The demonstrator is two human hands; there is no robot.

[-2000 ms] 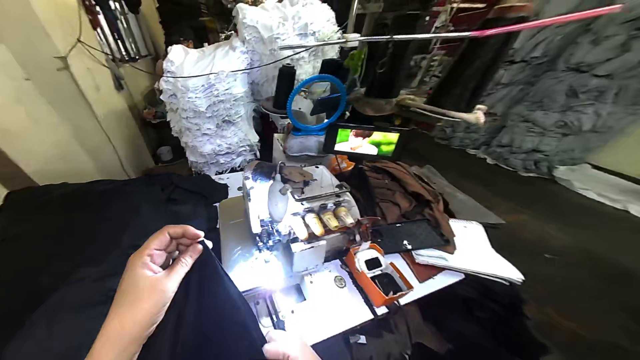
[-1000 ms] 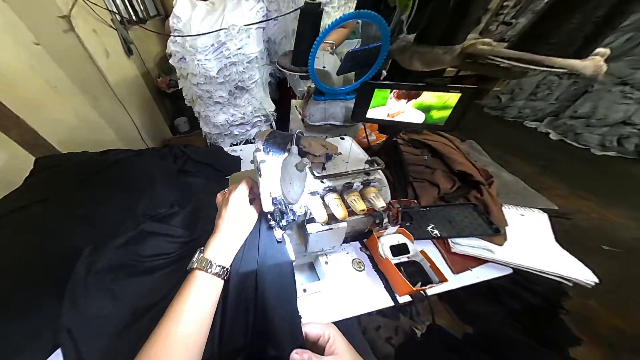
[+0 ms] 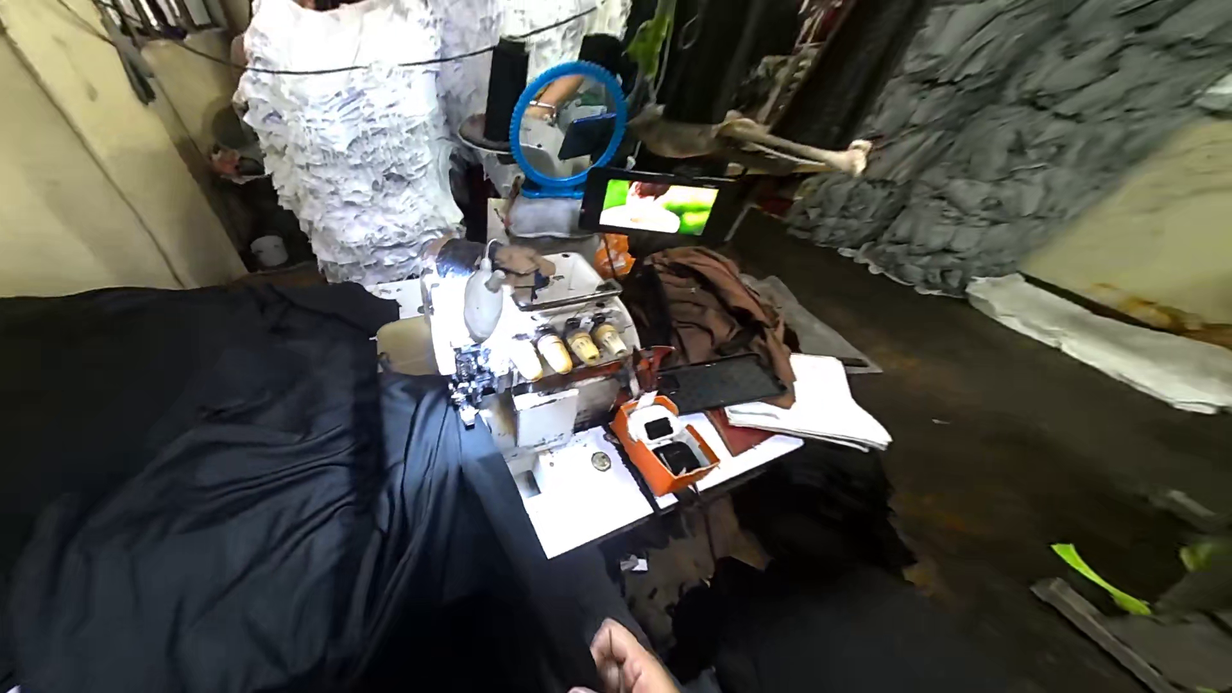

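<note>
Black cloth (image 3: 241,481) spreads over the left side and runs up to the needle area of a white overlock sewing machine (image 3: 549,433), whose lamp is lit. At the bottom edge is my right hand (image 3: 630,659), partly cut off, with its fingers curled beside the black cloth. Whether it grips the cloth cannot be told. My left hand is out of direct view. A round blue-framed mirror (image 3: 521,144) behind the machine reflects part of an arm with a band at the wrist.
Right of the machine are an orange box (image 3: 654,472) with small dark items, a black phone (image 3: 722,382), brown cloth (image 3: 712,298) and folded white sheets (image 3: 818,409). A lit screen (image 3: 659,207) stands behind. White ruffled fabric (image 3: 356,144) and grey fabric piles (image 3: 924,164) stand farther back.
My left hand, which was at the cloth beside the machine a second ago, has left direct view. The cloth edge now lies at the needle area with no hand on it there.
</note>
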